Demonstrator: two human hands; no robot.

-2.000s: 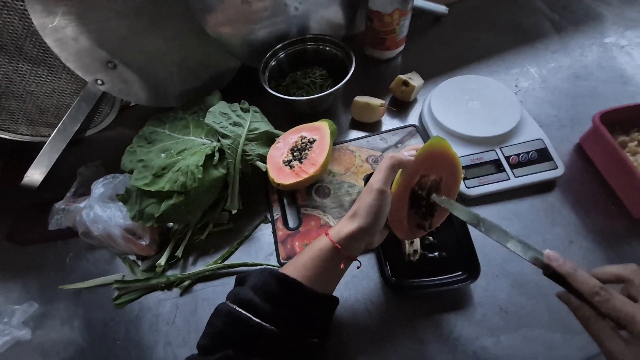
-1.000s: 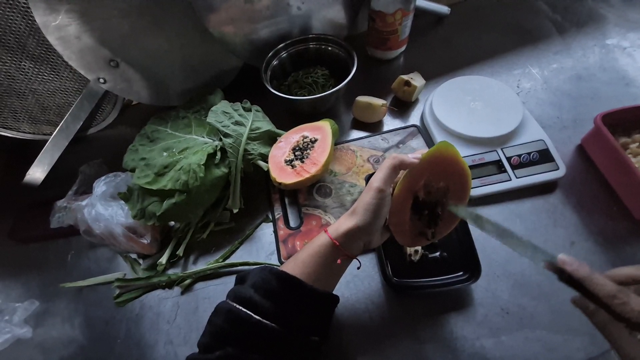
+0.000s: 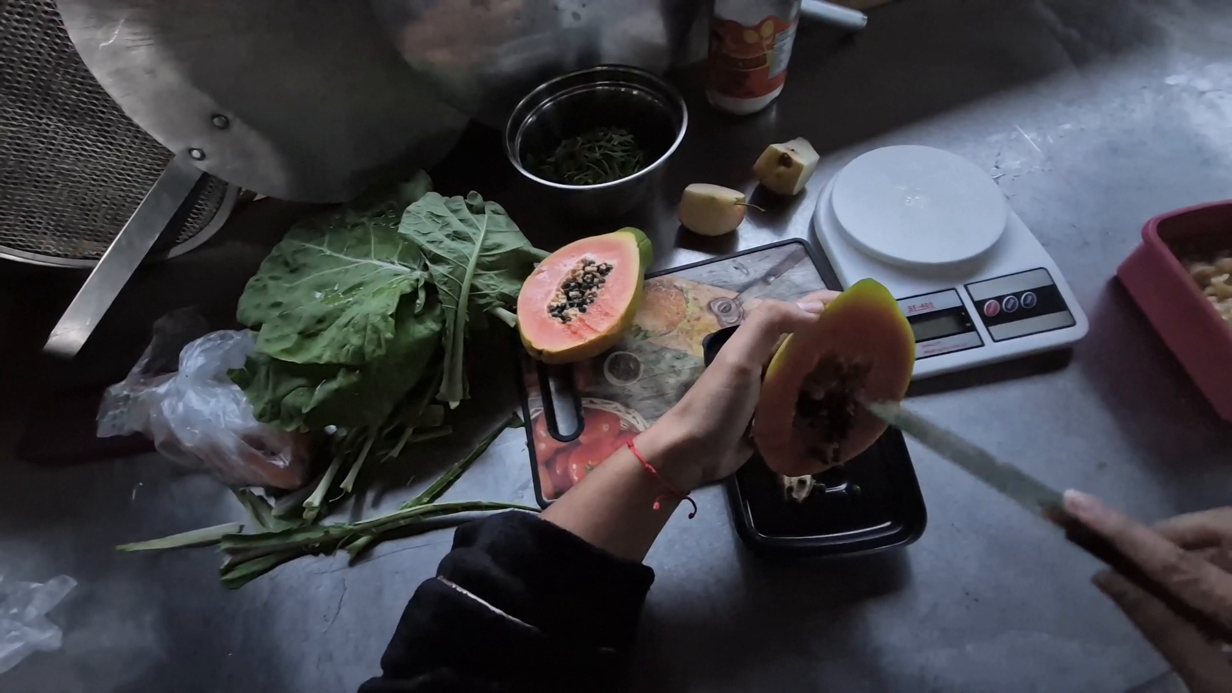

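My left hand (image 3: 717, 399) holds a papaya half (image 3: 871, 356) tilted up, its cut face turned to the right, over a black plastic container (image 3: 828, 534). Dark seeds sit in its hollow, and pale scraps lie in the container below. From the right, my right hand (image 3: 1165, 568) grips a knife (image 3: 972, 457) by its dark handle; the blade tip is at the seed hollow. The other papaya half (image 3: 582, 294), full of seeds, rests cut face up on the printed cutting board (image 3: 674, 371).
Leafy greens (image 3: 337, 318) and a plastic bag (image 3: 207, 414) lie left. Behind are a steel bowl (image 3: 597, 188) of chopped greens, fruit pieces (image 3: 712, 210), a jar (image 3: 751, 58) and large metal pans (image 3: 269, 87). A kitchen scale (image 3: 948, 260) and a red container (image 3: 1174, 308) stand right.
The knife tip has shifted about the seed hollow while my right hand keeps its grip. My left hand has turned the papaya half slightly, and its cut face shows more broadly than two seconds ago.
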